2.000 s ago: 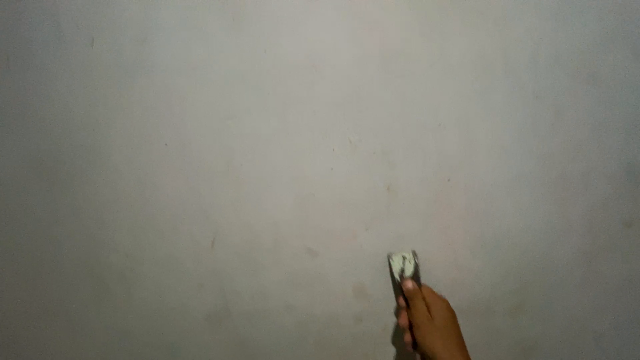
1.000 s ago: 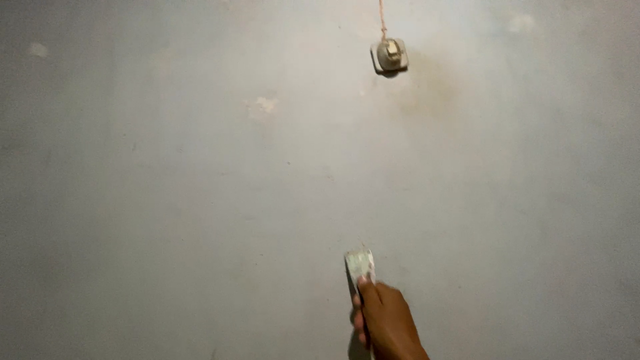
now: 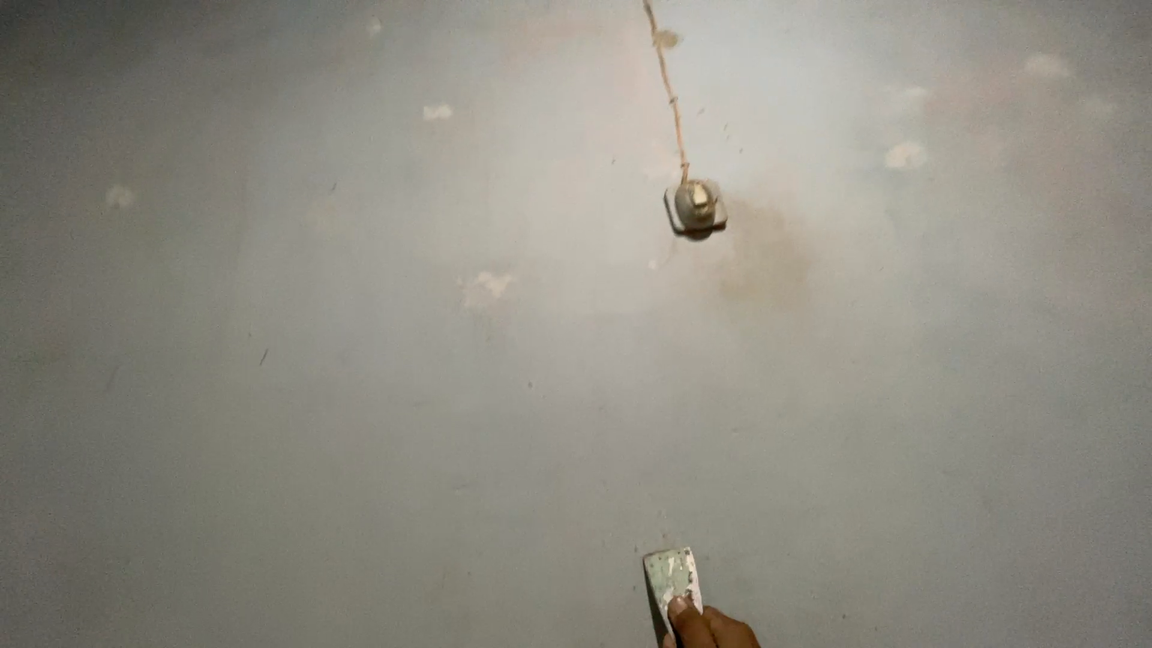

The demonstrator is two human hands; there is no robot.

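Note:
At the bottom edge of the head view, right of centre, my right hand (image 3: 713,627) grips a putty knife (image 3: 671,574). Its narrow metal blade is smeared with pale paint or filler and points up the view. My thumb lies along the blade; the handle is hidden by the fingers and the frame edge. The blade's tip is at or close to a grey painted wall (image 3: 576,432), and a dark shadow lies along its left side. Whether the tip touches cannot be told. My left hand is out of view.
A small switch or socket (image 3: 698,205) is mounted on the wall above the hand, with a thin wire (image 3: 669,90) running up from it. Beside it spreads a brownish stain (image 3: 765,256). Several pale patches, one a chipped spot (image 3: 489,286), mark the wall.
The view has shifted a lot, bringing the switch or socket and its wire into sight. My right hand still grips the putty knife and now shows lower in the view.

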